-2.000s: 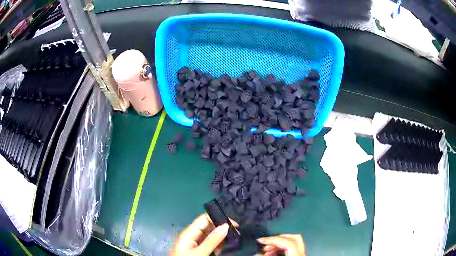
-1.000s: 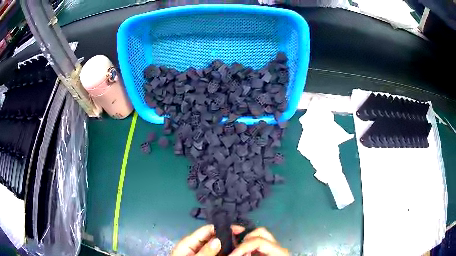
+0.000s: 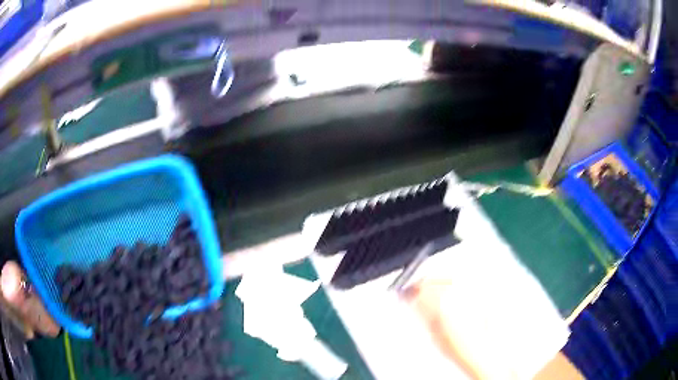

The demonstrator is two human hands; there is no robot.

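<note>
My right hand [image 3: 440,320] is blurred and overexposed over the white liner sheet [image 3: 513,293]. Its fingertips hold a slim dark housing [image 3: 413,267], tilted, at the lower edge of two tight rows of black housings [image 3: 390,226]. Whether it touches the row is too blurred to tell. My left hand is not in view. The black end caps [image 3: 137,297] lie heaped in the light-blue mesh basket [image 3: 212,249] and spill over its rim at the lower left.
A crumpled white cloth or paper [image 3: 276,315] lies between basket and liner. A pink cup [image 3: 26,297] is at the left edge. A blue bin [image 3: 595,211] with small dark pieces stands at right, near a metal post [image 3: 583,111]. The dark conveyor belt [image 3: 297,148] runs behind.
The view has swung right, so the basket now shows at left and the bin at right. My right hand has moved from beside the heap to the liner with a housing. My left hand has left the picture.
</note>
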